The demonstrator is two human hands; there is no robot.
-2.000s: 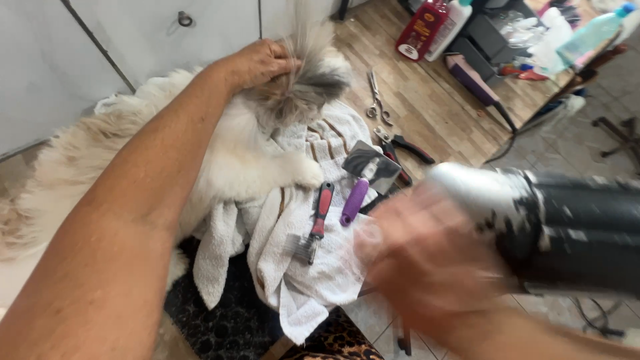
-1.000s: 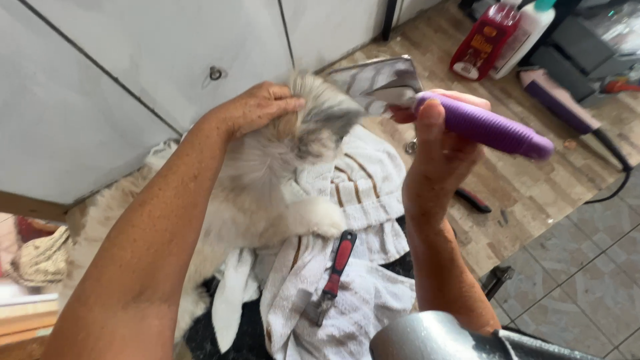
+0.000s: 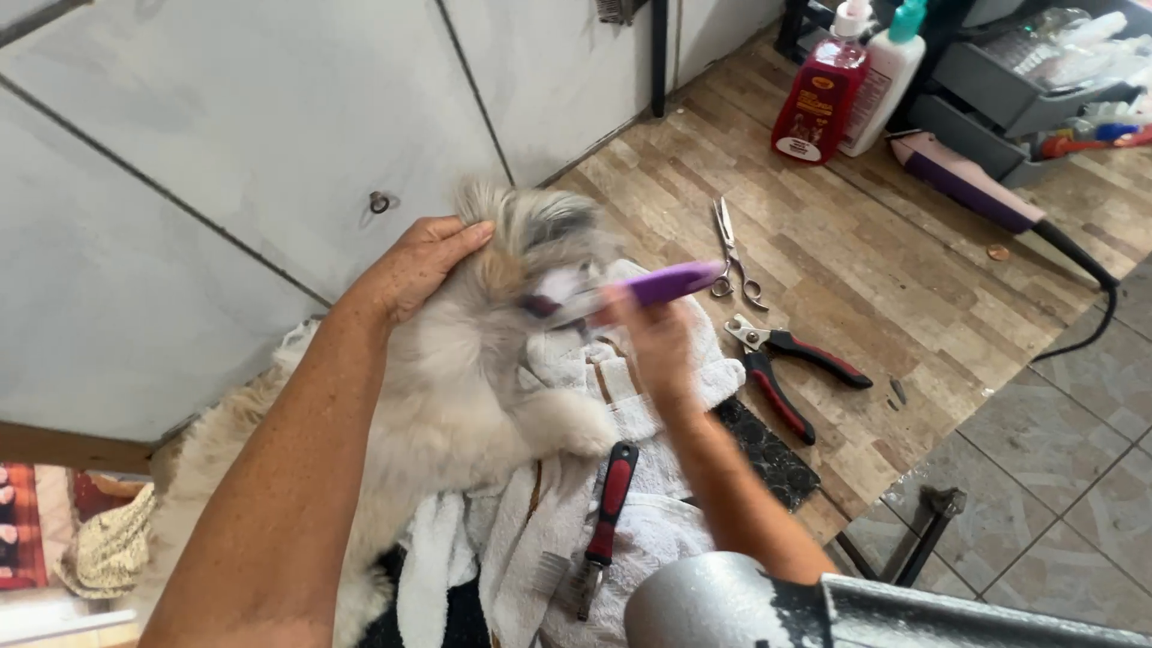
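Observation:
A long-haired, cream and grey dog (image 3: 468,387) lies along the wall, its front leg on a white towel (image 3: 621,531). My left hand (image 3: 432,261) grips the hair at the back of its head. In my blurred right hand (image 3: 648,333) is a slicker brush with a purple handle (image 3: 675,282), its head close to the dog's muzzle; whether it touches cannot be told. A red and black dematting comb (image 3: 612,504) lies on the towel. A hair dryer's barrel (image 3: 720,598) shows at the bottom, below my right forearm.
Scissors (image 3: 731,256) and nail clippers (image 3: 778,360) lie on the wood-patterned table (image 3: 927,360). Farther back are a red bottle (image 3: 819,103), a white bottle (image 3: 886,85), a corded pet clipper (image 3: 967,180) and grey trays (image 3: 1008,81). A metal ring (image 3: 379,202) sticks out from the wall.
The purple brush lay on the towel at first, then was up in my right hand, and is now down near the dog's muzzle. My left hand still holds the head hair.

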